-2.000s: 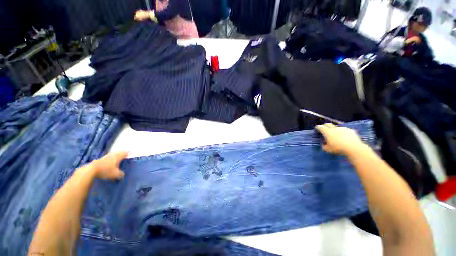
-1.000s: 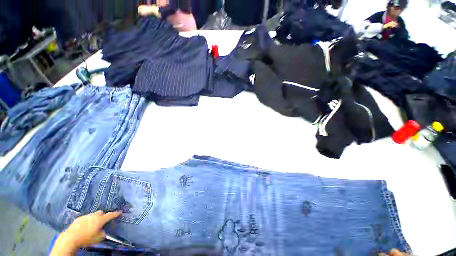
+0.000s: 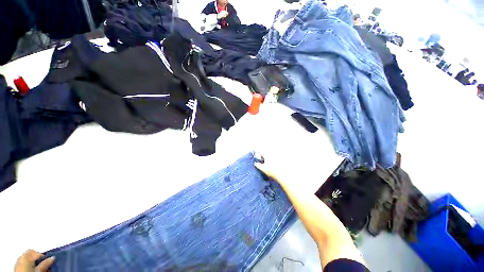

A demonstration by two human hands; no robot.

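A pair of blue denim jeans (image 3: pixel 196 218) with dark printed motifs lies stretched across the white table in front of me. My right hand (image 3: pixel 268 170) grips the far corner of the leg end. A small dark spot shows at its fingertips; I cannot tell whether it is a tool. My left hand (image 3: pixel 34 261) is at the lower left edge of the picture, partly cut off, with its fingers closed on the denim's upper edge. The rest of the jeans runs out of the picture at the bottom.
Black garments with white stripes (image 3: pixel 132 79) lie across the back. A red can (image 3: pixel 255 103), a small bottle (image 3: pixel 273 94) and a phone (image 3: pixel 304 122) are right of them. Loose jeans (image 3: pixel 339 79) heap at right. A blue bin (image 3: pixel 443 239) and dark garments (image 3: pixel 392 202) are lower right. A person (image 3: pixel 222 13) is behind.
The view has swung right, bringing in the loose jeans heap, phone and blue bin. The jeans now lie slanting, and my right hand is at the leg end's far corner.
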